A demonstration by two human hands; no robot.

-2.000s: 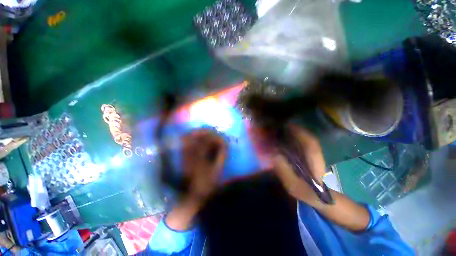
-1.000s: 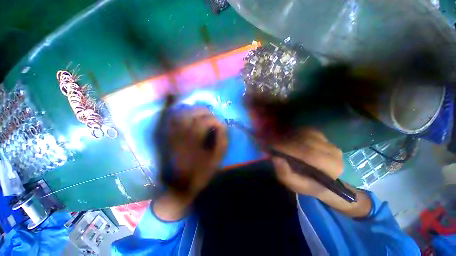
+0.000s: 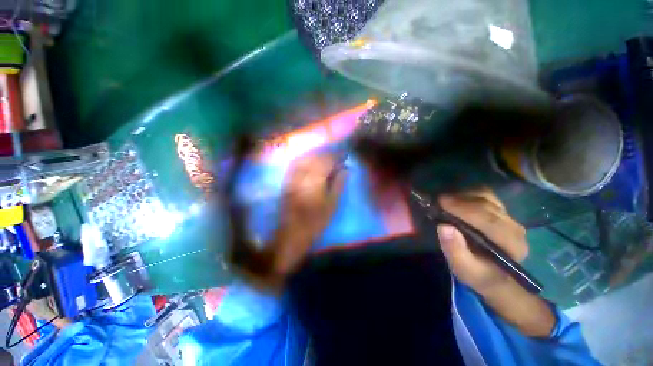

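My right hand (image 3: 483,236) holds a long thin dark tool (image 3: 494,250) like a pen, its tip pointing up and left at the mat's right edge. My left hand (image 3: 304,211) is blurred over the glossy blue-and-pink work mat (image 3: 372,214), its fingers near the mat's middle. Whether it holds something cannot be told. A small heap of silvery metal parts (image 3: 397,118) lies at the mat's far right corner. A pile of copper-orange rings (image 3: 192,161) lies left of the mat. Dark blurred shapes hide part of the mat.
A clear cone (image 3: 437,57) hangs above the far side. A round tub (image 3: 580,146) stands at right, by a blue unit (image 3: 634,171). Silvery rings (image 3: 125,189) spread at left, near a wire spool (image 3: 118,286). A blue sleeve of another person (image 3: 93,339) shows at lower left.
My right hand with the tool has moved right, away from my left hand. The view has shifted, so the copper rings and silvery rings sit further right in the picture.
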